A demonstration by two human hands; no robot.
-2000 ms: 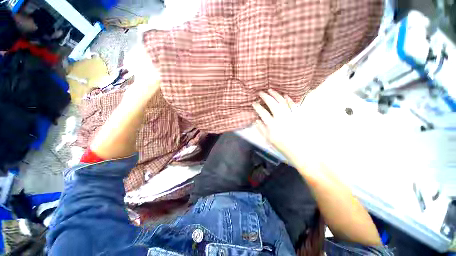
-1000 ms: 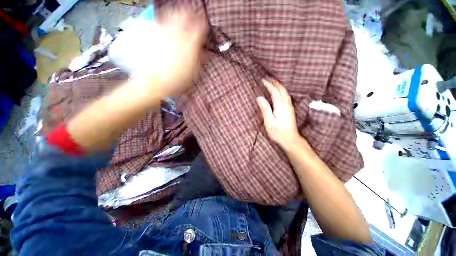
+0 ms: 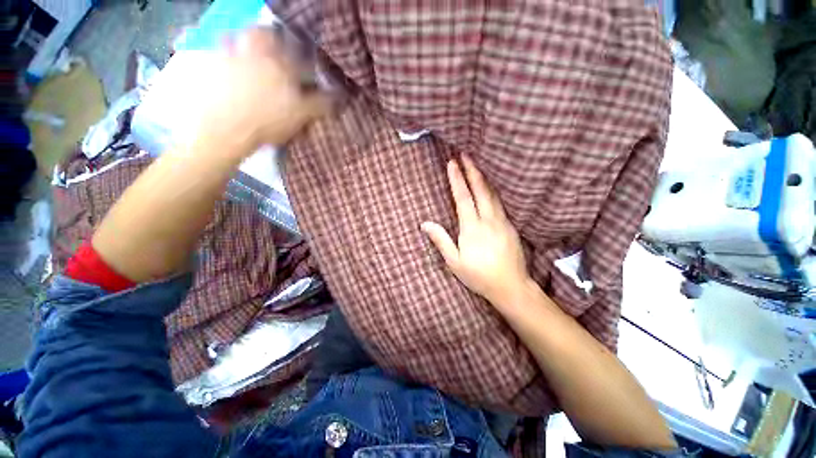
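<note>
A large puffy brown-red checked garment piece (image 3: 385, 259) lies in front of me, over the table and down to my lap, with small white bits at its edges. My right hand (image 3: 483, 241) lies flat on it, fingers apart, gripping nothing. My left hand (image 3: 277, 89) is blurred at the garment's upper left edge; whether its fingers hold the fabric cannot be made out. The white sewing machine head (image 3: 725, 197) with a blue stripe stands at the right, apart from the garment.
A stack of checked pieces with white edges (image 3: 242, 295) lies left of my lap. A thin metal tool (image 3: 705, 383) lies on the white table (image 3: 653, 358) at the right. A dark tray (image 3: 753, 413) is near the right edge. A tan piece (image 3: 67, 103) lies on the floor.
The garment was raised and spread at first; it now lies lower, reaching my lap, with folds and white bits showing. My right hand rests on its top. My left hand has moved slightly left since one second ago.
</note>
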